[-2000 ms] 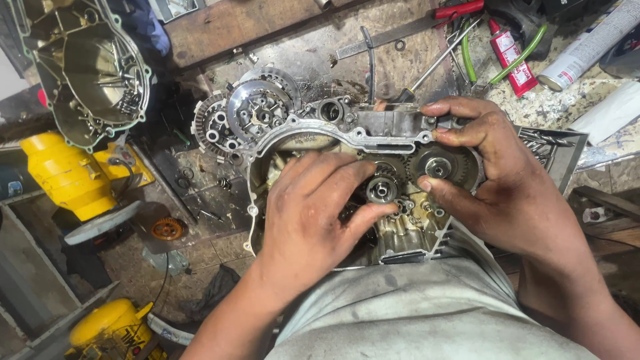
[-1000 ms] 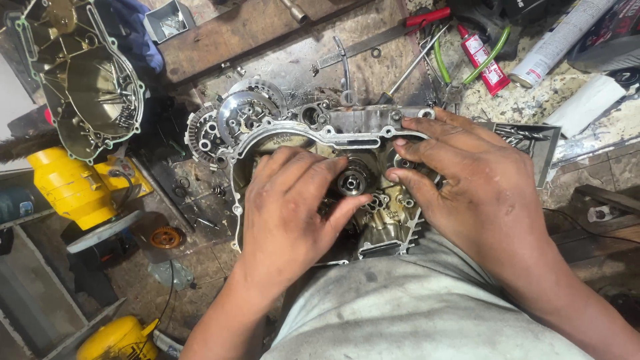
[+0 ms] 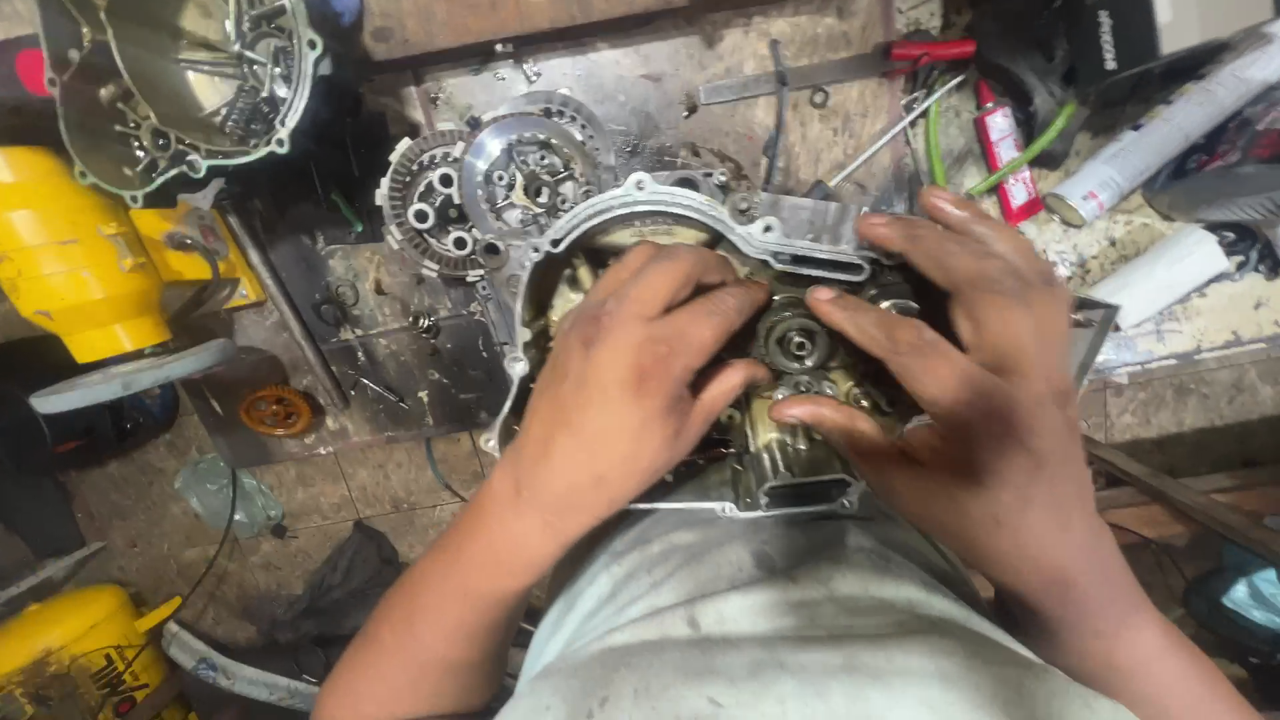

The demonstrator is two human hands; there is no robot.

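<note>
An open metal engine crankcase lies in front of my body. Inside it, a round gear on a shaft sits between my two hands. My left hand is over the left part of the case, its index finger and thumb at the gear's left side; whether they grip it cannot be told. My right hand is spread over the right part, index fingertip at the gear's upper right edge and thumb just below it. Clutch parts with a toothed basket and a pressure plate rest behind the case.
A second engine cover is at the upper left, above a yellow grinder. An orange plastic gear lies on the bench. A screwdriver, a red tube, a spray can and green hose are at the upper right.
My right hand has come off the case's right side and now has its fingers around the gear. My left hand's fingers have shifted to the left of the gear. The view has moved closer.
</note>
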